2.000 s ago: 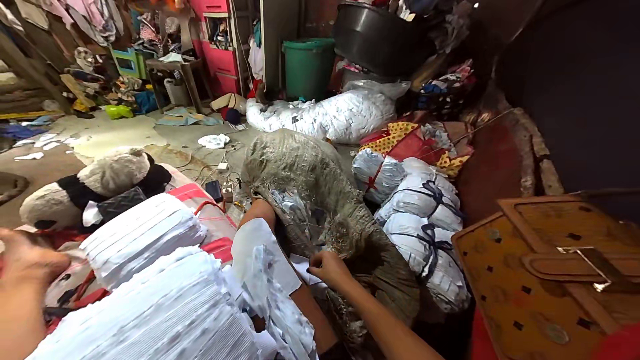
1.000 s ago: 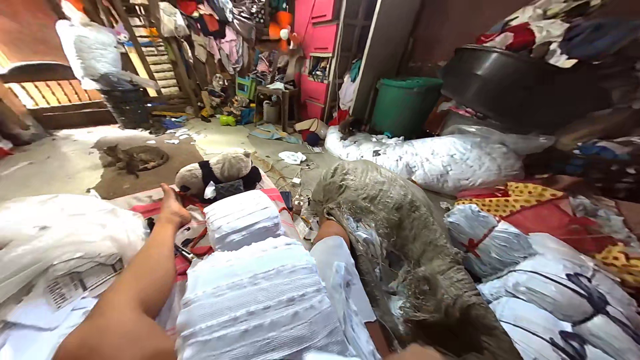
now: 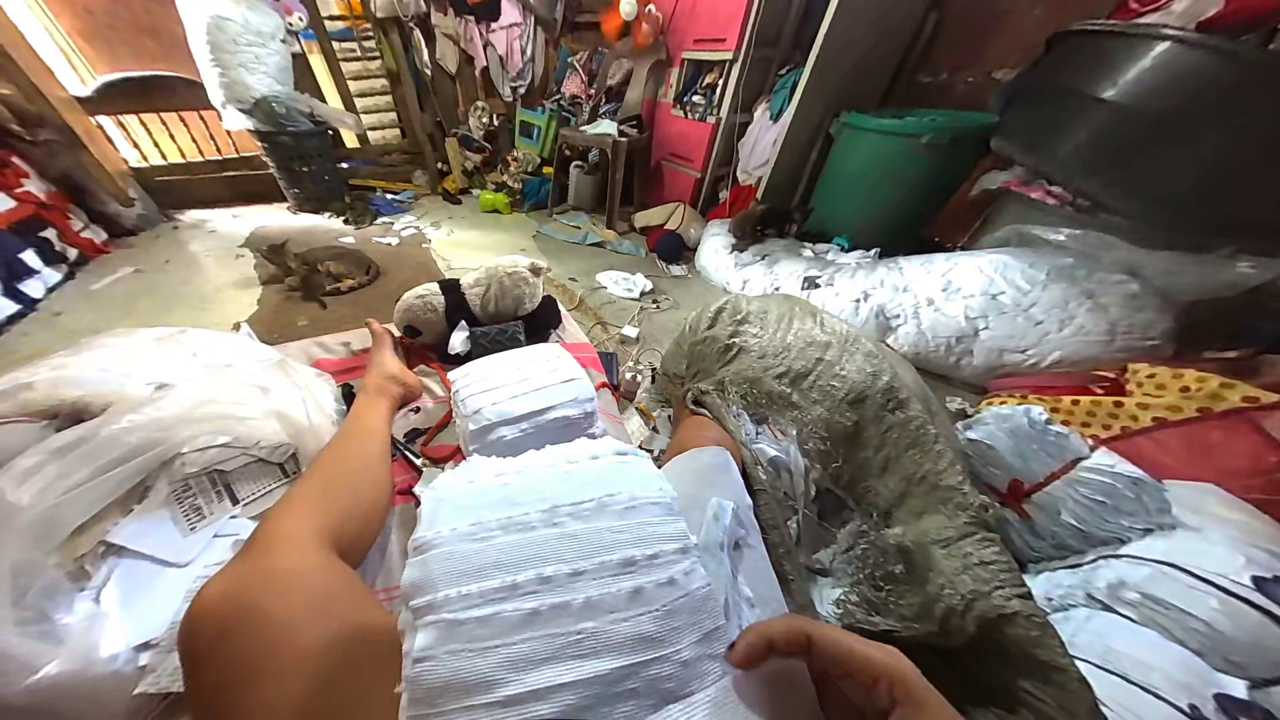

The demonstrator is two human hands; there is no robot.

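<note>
My right hand [image 3: 840, 665] is at the bottom edge with its fingers bent. One fingertip is beside the lower end of a crumpled translucent strip [image 3: 728, 565], which lies on a smooth white sheet [image 3: 715, 490] over my right leg. Whether the fingers hold anything is unclear. A long stack of thin white pleated pieces [image 3: 560, 570] lies between my legs, and a smaller white stack [image 3: 525, 395] sits beyond it. A worn grey-green sack [image 3: 860, 400], its mouth showing pale scraps, rests right of my leg. My left hand is out of view.
A clear plastic bag of papers [image 3: 230, 400] lies at left, beyond it a curled cat [image 3: 335, 270]. A panda plush [image 3: 500, 290] sits ahead. At right are tied white bundles [image 3: 1070, 490], a long stuffed plastic bag [image 3: 1000, 305], a green bin [image 3: 895, 170] and a large black tub [image 3: 1150, 120].
My left hand, seen at the left edge two seconds ago, is out of view. My right hand has moved from the sack's mouth to the bottom edge. The view has swung left.
</note>
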